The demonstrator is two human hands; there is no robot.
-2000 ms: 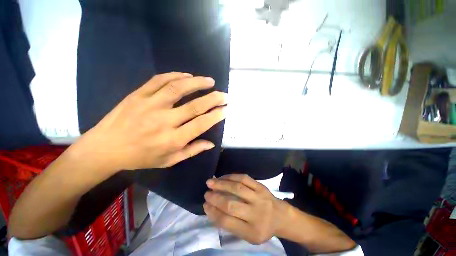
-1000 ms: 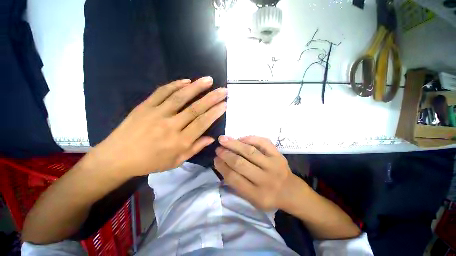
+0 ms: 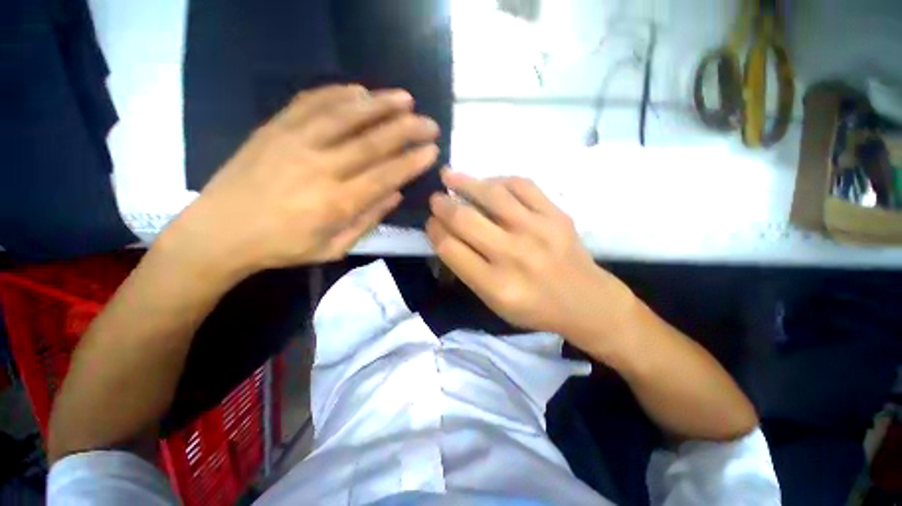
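A dark fabric panel (image 3: 267, 49) lies flat on the white table and runs up out of the frame's top. My left hand (image 3: 326, 178) lies palm down over the panel with its fingers spread near the right edge. My right hand (image 3: 509, 242) is at the panel's near right corner, with thumb and fingertips at the fabric edge. The fingertips are blurred, but the edge appears pinched between them. The needle area is not visible; a bright glow covers the top centre.
Dark cut pieces (image 3: 49, 128) hang over the table's left side. A red plastic crate (image 3: 218, 445) is at lower left. Yellow-handled scissors (image 3: 766, 84), thread ends (image 3: 645, 84) and a small tool box (image 3: 813, 158) lie at right. Dark cloth (image 3: 712, 346) hangs below the table edge.
The panel has moved up and away, so its near end now lies on the table instead of over my lap. Both hands moved up with it. The view has shifted slightly.
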